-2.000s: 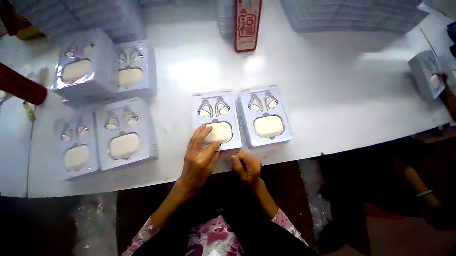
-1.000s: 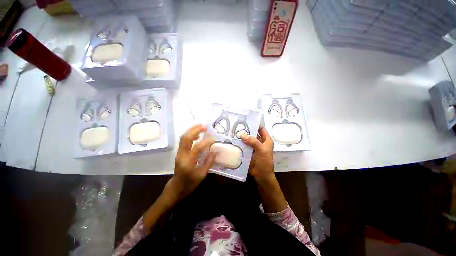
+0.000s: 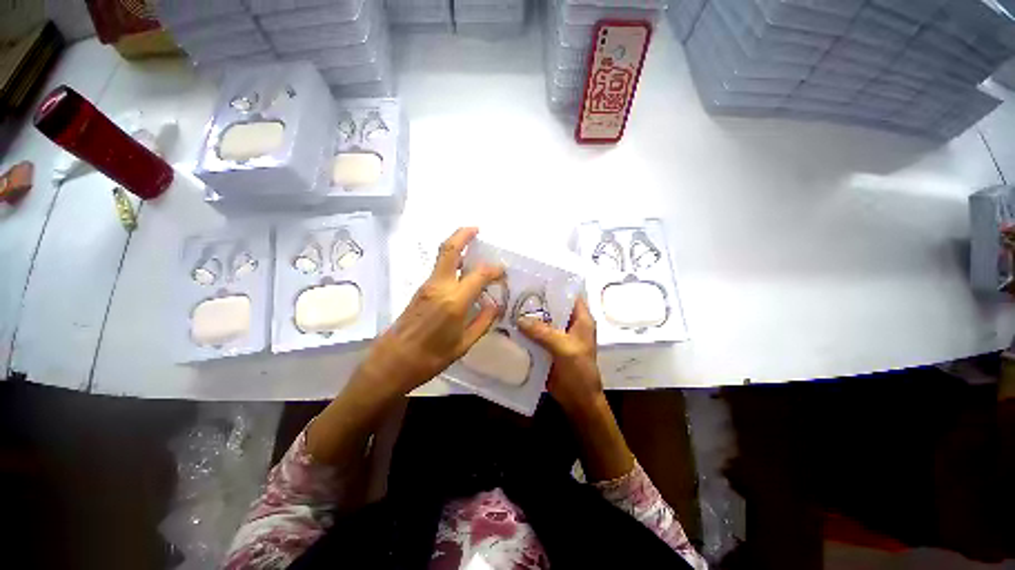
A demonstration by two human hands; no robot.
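Observation:
A pale blister tray (image 3: pixel 539 275) is held tilted near the table's front edge. It carries a cream-white charging case (image 3: pixel 498 357) in its lower recess and two silvery earbuds in its upper recesses. My left hand (image 3: pixel 436 317) grips the tray's left side, its fingers over the left earbud and partly hiding it. My right hand (image 3: pixel 571 354) holds the right side, thumb by the right earbud. Another filled tray (image 3: pixel 633 303) lies flat on the table just right of my right hand.
Filled trays (image 3: pixel 326 305) lie at the left, with a taller pile (image 3: pixel 263 139) behind them. A dark red cylinder (image 3: pixel 106 143) lies further left. A red-bordered phone (image 3: pixel 613 84) leans on stacked trays at the back. More stacks (image 3: pixel 829 61) stand back right. Clear plastic hangs below the edge.
The tray rose from the table into both hands and is now tilted more. My left fingers have moved up from the charging case to the left earbud.

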